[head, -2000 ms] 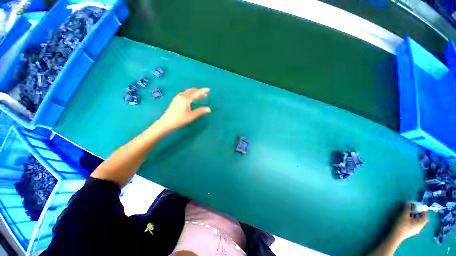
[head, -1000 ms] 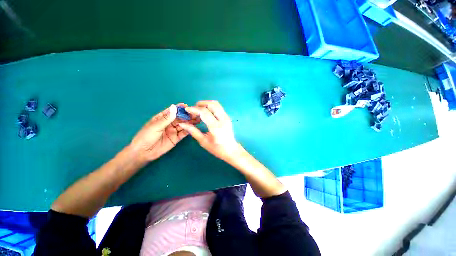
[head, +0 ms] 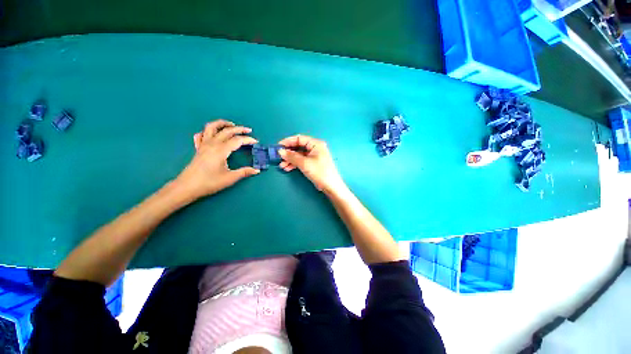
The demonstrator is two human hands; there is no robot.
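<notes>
A dark plastic housing (head: 261,157) is at the centre, low over or on the green bench top. My left hand (head: 220,153) grips its left side between thumb and fingers. My right hand (head: 308,159) pinches a small dark piece (head: 275,153) against the housing's right side. Whether the two pieces are joined cannot be told. The white applicator bottle (head: 482,157) with a red mark lies beside the right-hand pile of dark parts (head: 515,128), its tip towards the pile.
A small cluster of dark parts (head: 390,134) lies right of centre. Several dark blocks (head: 62,120) lie at far left. A blue tray (head: 491,45) stands behind the right-hand pile. Blue crates (head: 488,263) are below the bench at right and at lower left (head: 114,297).
The view has swung right from the left bins. My right hand has let go of the applicator. Both hands have come together at the centre, and the housing has been lowered from a raised hold.
</notes>
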